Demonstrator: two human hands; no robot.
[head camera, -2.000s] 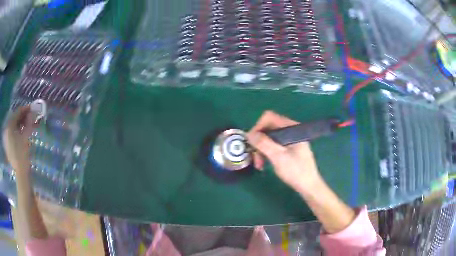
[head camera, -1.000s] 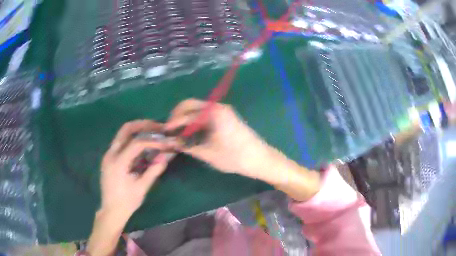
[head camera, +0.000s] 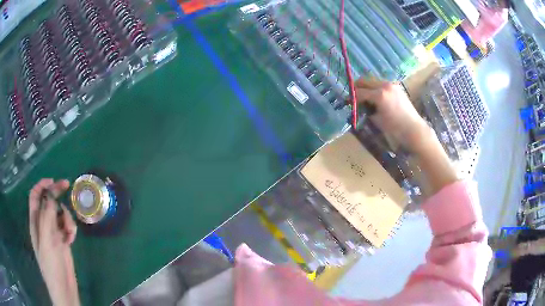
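Observation:
The round metal fixture (head camera: 91, 198) stands on the green mat at lower left, with a blue side and dark foot. My left hand (head camera: 52, 221) is just left of it, fingers curled; something dark shows between them, too blurred to name. My right hand (head camera: 391, 113) is at the near right corner of the right clear tray (head camera: 299, 92), fingertips over its edge. A row of small dark round components (head camera: 293, 54) stands along that tray's left side. The red cable (head camera: 343, 48) runs down past my right fingertips to a dark part; its grip is hidden.
A large tray of wired components (head camera: 69, 113) is at upper left. Blue tape (head camera: 230, 77) crosses the mat (head camera: 179, 179). A handwritten cardboard sheet (head camera: 352, 185) lies beyond the bench edge. Another filled tray (head camera: 463, 104) is farther right. A person's pink sleeve (head camera: 490, 24) shows at top right.
The view has swung right. My hands, together over the mat a second ago, are now apart: the right at the right tray, the left beside the fixture, which shows again.

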